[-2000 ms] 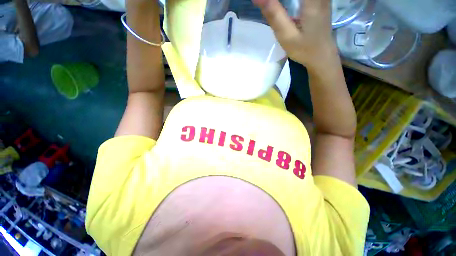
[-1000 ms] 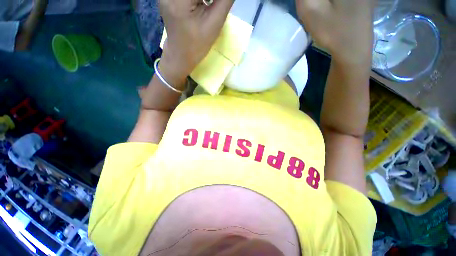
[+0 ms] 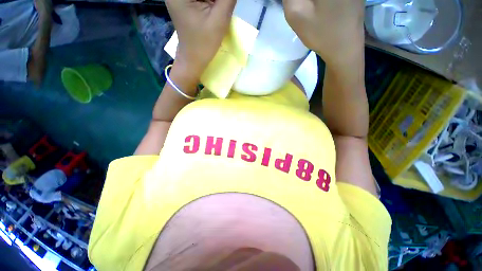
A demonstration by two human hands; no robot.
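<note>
A jar unit [image 3: 269,66] with a clear upper wall, white lower part and dark upright strip leans against my yellow shirt, its top cut off by the upper edge. My left hand [image 3: 203,21] is left of the jar, fingers curled and partly out of frame. A pale yellow label sheet [image 3: 224,66] is held beneath this hand, folded against the jar's left side. My right hand [image 3: 322,24] is bent over the jar's upper right. Its fingertips are hidden, so I cannot tell whether it holds anything. No separate label can be made out.
Another clear jar unit [image 3: 404,21] lies on brown cardboard at the upper right. A yellow crate [image 3: 409,124] to the right holds loose white plastic parts [image 3: 460,145]. A green bin [image 3: 87,83] and red stools [image 3: 71,163] are on the left floor. A person's arm [image 3: 39,47] shows upper left.
Since two seconds ago, both hands have closed in around the jar's top, and the hanging yellow sheet is now folded beside it. Over the last second, hands and jar have shifted slightly left in view.
</note>
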